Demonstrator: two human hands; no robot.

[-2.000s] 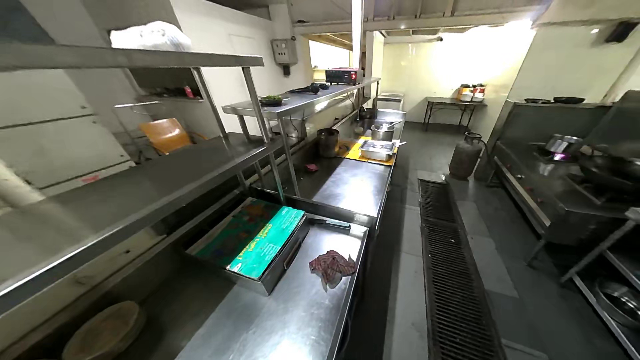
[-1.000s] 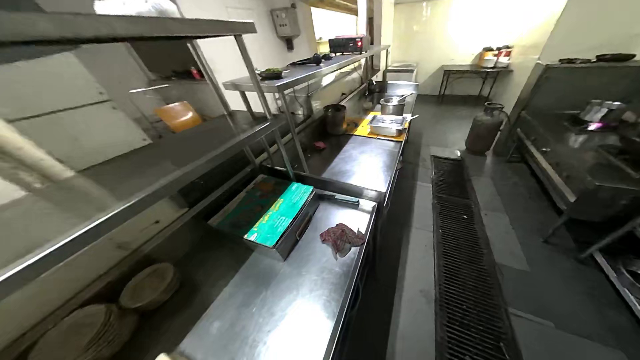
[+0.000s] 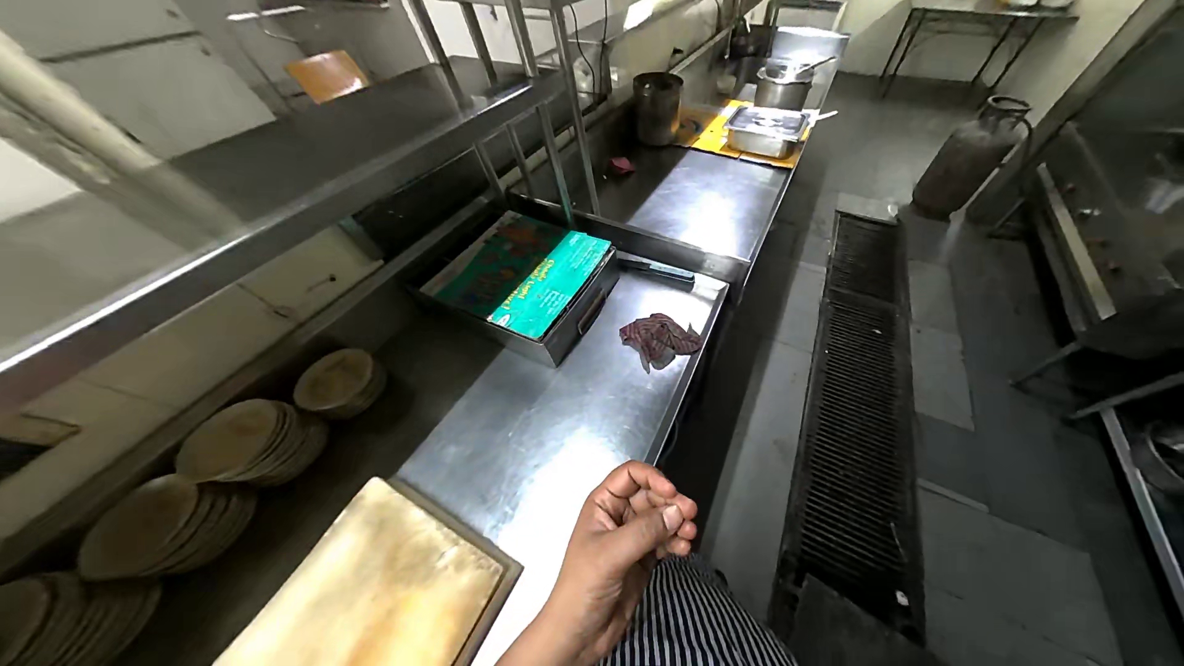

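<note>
My left hand [image 3: 638,541] is at the bottom centre, fingers curled loosely in with the thumb against them, and nothing shows in it. It hangs beside the front edge of the steel counter [image 3: 546,435], right of a thick pale board [image 3: 388,583]. Farther along the counter lie a crumpled dark red cloth [image 3: 659,340], a knife [image 3: 655,270] and a steel tray [image 3: 555,344] with a green printed carton piece [image 3: 553,282] on top. My right hand is out of view.
Stacks of round plates [image 3: 338,381] line the back left, beneath a steel shelf [image 3: 370,139]. A lidded steel pan [image 3: 766,131] and pots stand farther along the counter. Right of it are a floor drain grating [image 3: 856,407] and a gas cylinder [image 3: 971,157].
My left hand has come into view at the bottom. The view has tipped down and nearer the counter, showing the pale board and more plate stacks.
</note>
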